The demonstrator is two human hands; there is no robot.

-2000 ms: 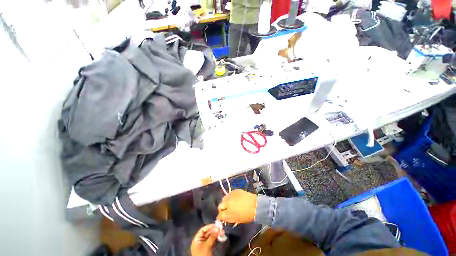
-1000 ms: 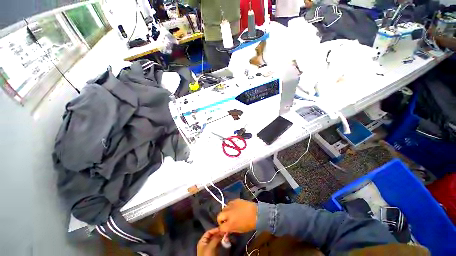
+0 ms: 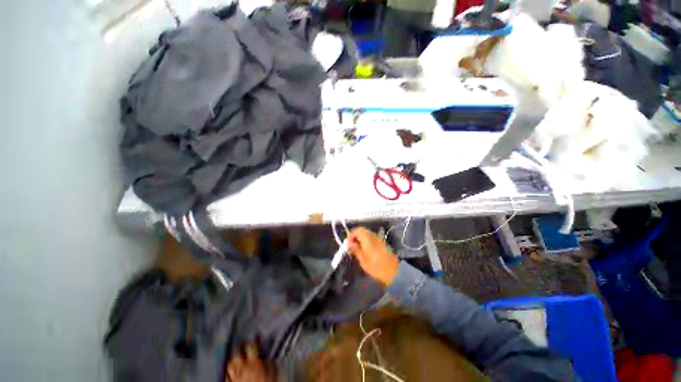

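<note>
My right hand (image 3: 373, 256) is closed on a narrow white cord (image 3: 340, 252) just below the table's front edge. The cord runs down to the dark grey garment (image 3: 257, 298) on my lap and also loops up toward the table edge. My left hand (image 3: 248, 368) is low at the picture's bottom edge, partly cut off and blurred, against the grey cloth; its fingers and whether it grips the cloth are unclear.
A large grey garment heap (image 3: 224, 104) covers the table's left part. Red-handled scissors (image 3: 393, 183) and a black phone (image 3: 464, 184) lie before the white sewing machine (image 3: 388, 97). White fluffy material (image 3: 597, 130) is at right, a blue crate (image 3: 579, 336) below. A thin earphone cable hangs nearby.
My hands were close together and are now apart: the right moved up with the white cord, the left moved down and left onto the cloth. The view has shifted, and more lap cloth shows.
</note>
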